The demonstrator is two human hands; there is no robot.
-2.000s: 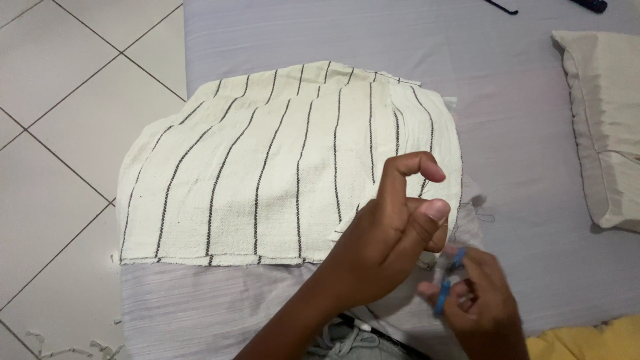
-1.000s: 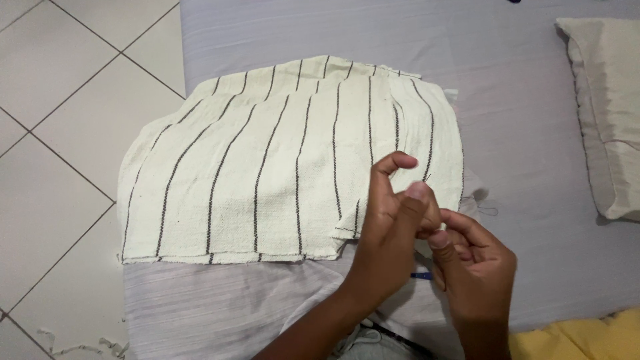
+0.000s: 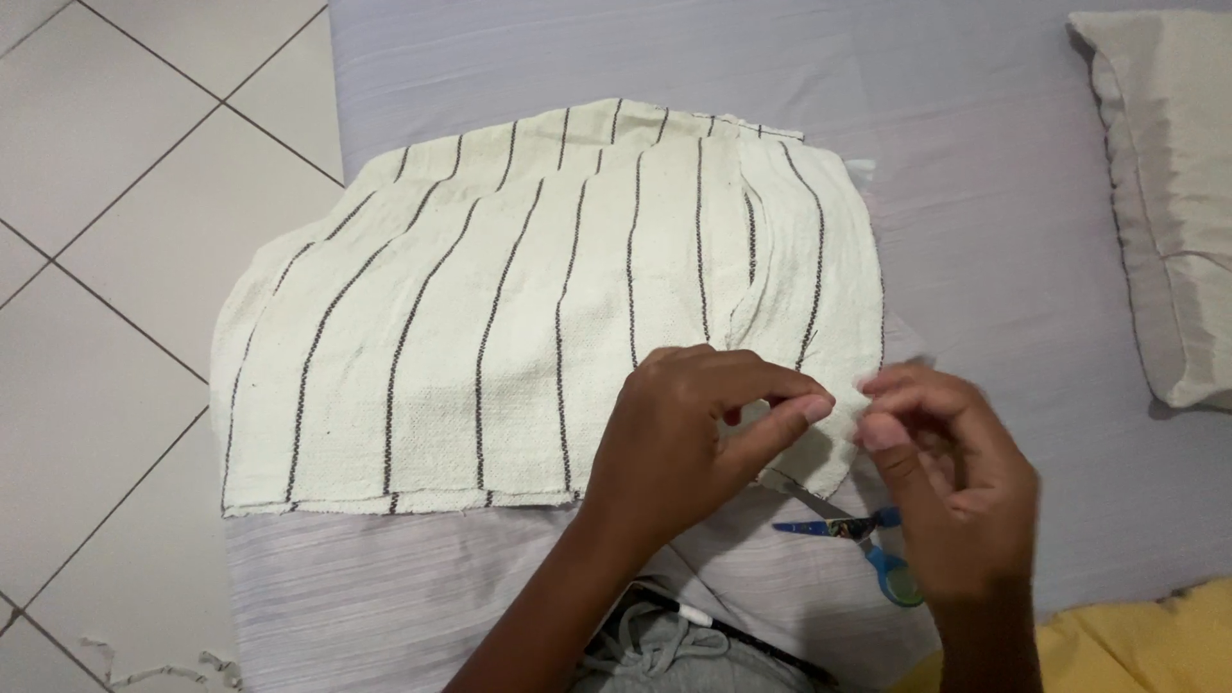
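Cream woven cloth with dark stripes (image 3: 520, 318) lies folded on a lavender bed sheet (image 3: 1001, 192). Over its lower right part is my left hand (image 3: 712, 433), thumb and index fingertips pressed together; whether a fine thread is between them cannot be told. Just to the right, my right hand (image 3: 953, 472) has its thumb and fingers bent close together, slightly blurred, and what they may pinch is too small to see. Blue-handled scissors (image 3: 847, 527) lie on the sheet below the hands, partly hidden by my right hand.
A beige cushion or folded cloth (image 3: 1165, 212) lies at the right edge. Yellow fabric (image 3: 1145, 635) is at the lower right. White floor tiles (image 3: 106, 192) with thread scraps (image 3: 164, 669) show at left. Grey drawstring clothing (image 3: 674, 645) and a dark rod (image 3: 760, 647) are at the bottom.
Two seconds ago my right hand was at the blue scissors' handles; now they lie on the sheet. My hands were touching one second ago and are now slightly apart.
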